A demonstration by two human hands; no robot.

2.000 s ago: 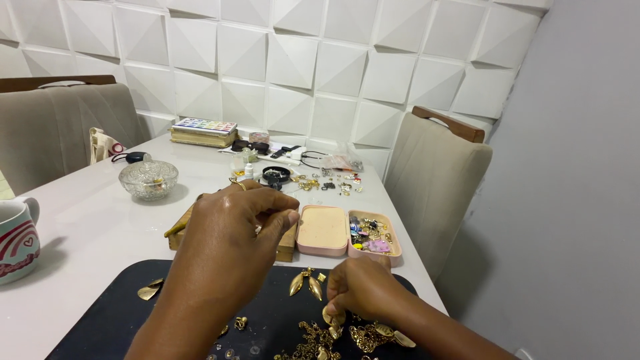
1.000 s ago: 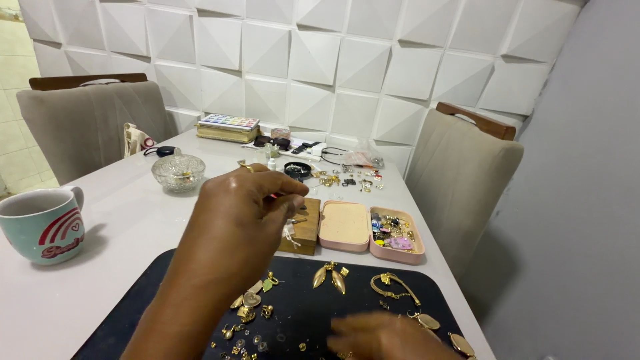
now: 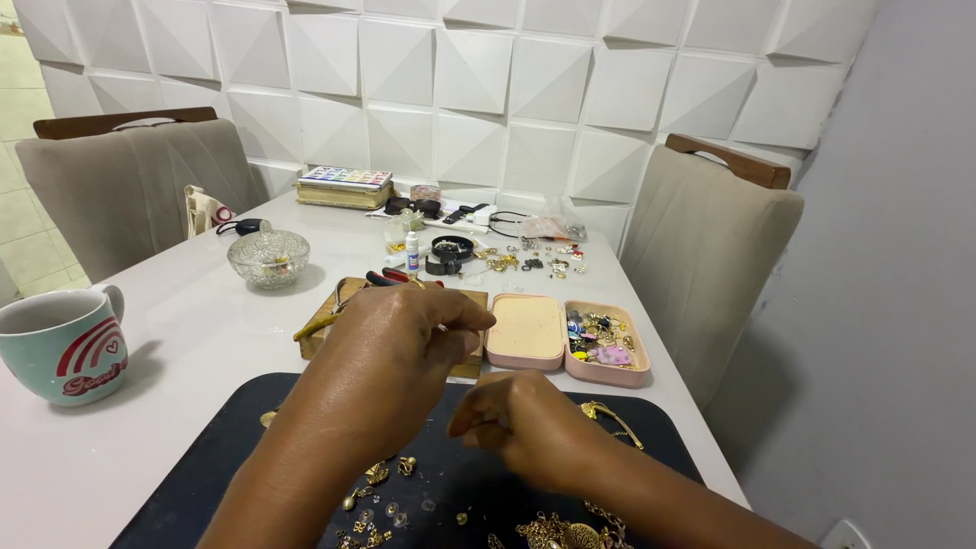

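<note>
My left hand (image 3: 404,343) is raised in front of a wooden box (image 3: 354,293), its thumb and fingertips close together; whether a small piece is between them cannot be told. Lower and to the right, my right hand (image 3: 518,427) hovers over the black mat (image 3: 229,457), fingers curled, their contents hidden. Gold-coloured earrings (image 3: 377,473) and small clear earring backs (image 3: 392,509) lie on the mat below the hands. A heap of gold-coloured chains (image 3: 549,530) is at the bottom edge, and a gold-coloured bracelet (image 3: 621,423) lies right of my right hand.
Behind the mat stands an open pink jewellery case (image 3: 606,375) holding mixed trinkets. Red-handled pliers (image 3: 393,276) rest by the wooden box. A mug (image 3: 57,351) and a lidded glass bowl (image 3: 269,255) are at left. More jewellery (image 3: 503,263) and a small bottle (image 3: 412,252) lie farther back.
My right hand has moved up from the mat's lower part toward my left hand. The leaf-shaped gold pieces seen earlier at the mat's upper middle are now out of sight.
</note>
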